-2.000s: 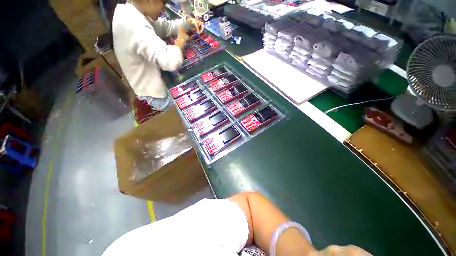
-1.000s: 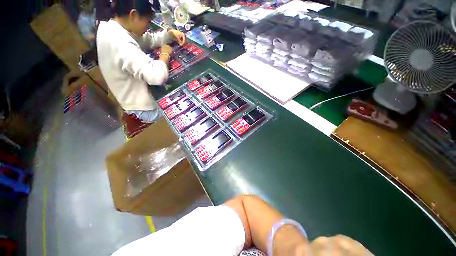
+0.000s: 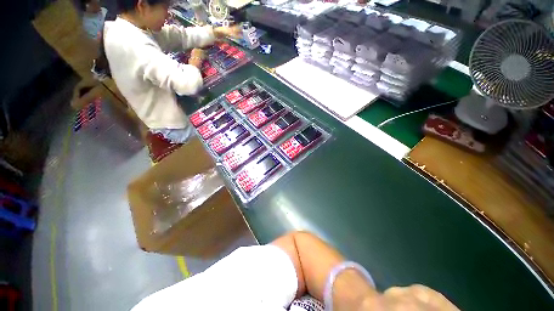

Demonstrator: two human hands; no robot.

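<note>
A clear tray [image 3: 325, 135] lies on the green bench and holds several red-and-black keypad phones [image 3: 300, 143] in two rows, screens and keys facing up. My left hand [image 3: 419, 299] is at the bottom edge, blurred and cut off, with a pale bracelet on the wrist. Its fingers are hidden, so I cannot tell if it holds anything. It is well to the lower right of the tray, not touching it. My right hand is out of view.
A person [image 3: 143, 70] works at another phone tray [image 3: 246, 58] farther up the bench. Stacked trays of grey-white parts [image 3: 364, 51], a white sheet [image 3: 325, 91] and a fan [image 3: 516, 67] stand at the back. An open carton [image 3: 176, 237] is left of the bench.
The view has shifted, so the bench and trays appear farther left than at first. The other person's one hand has reached out to the right. My left hand stays at the bottom edge.
</note>
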